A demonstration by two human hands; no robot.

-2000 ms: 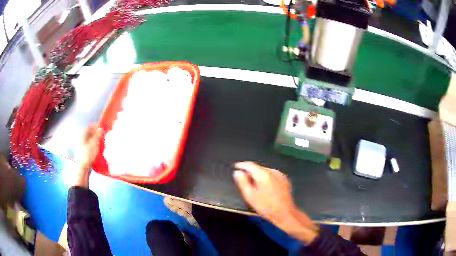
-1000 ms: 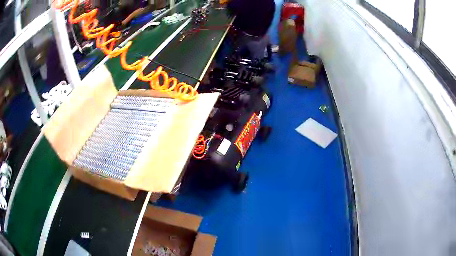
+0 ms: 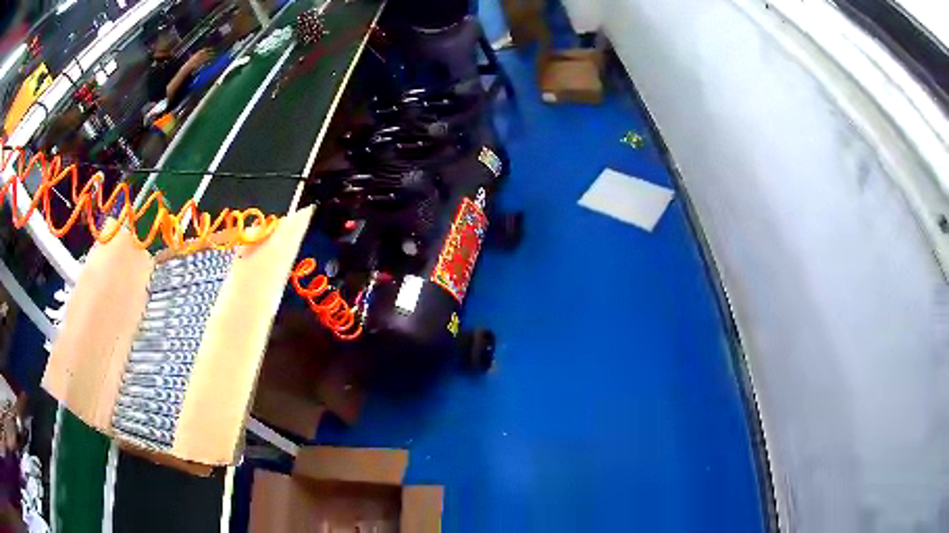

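Note:
Neither of my hands is in the picture. An open carton point(image 3: 224, 364) stands at the left on the bench ledge, with rows of small silvery-grey parts point(image 3: 172, 349) inside and its flaps spread. A second open carton point(image 3: 349, 468) sits low at the bottom edge, cut off by it; its contents are dim and cannot be made out. A black air compressor point(image 3: 416, 328) with a red label stands on the blue floor beside the bench.
An orange coiled air hose point(image 3: 125, 213) hangs across the left above the carton. A white sheet point(image 3: 626, 199) and a small carton point(image 3: 570, 76) lie on the blue floor point(image 3: 604, 396). A pale wall point(image 3: 770, 208) runs along the right. People are at the far left and top.
The view has swung from the bench with the red basket and press to the aisle. Both hands have left the picture. Since one second ago, the carton and compressor appear further left.

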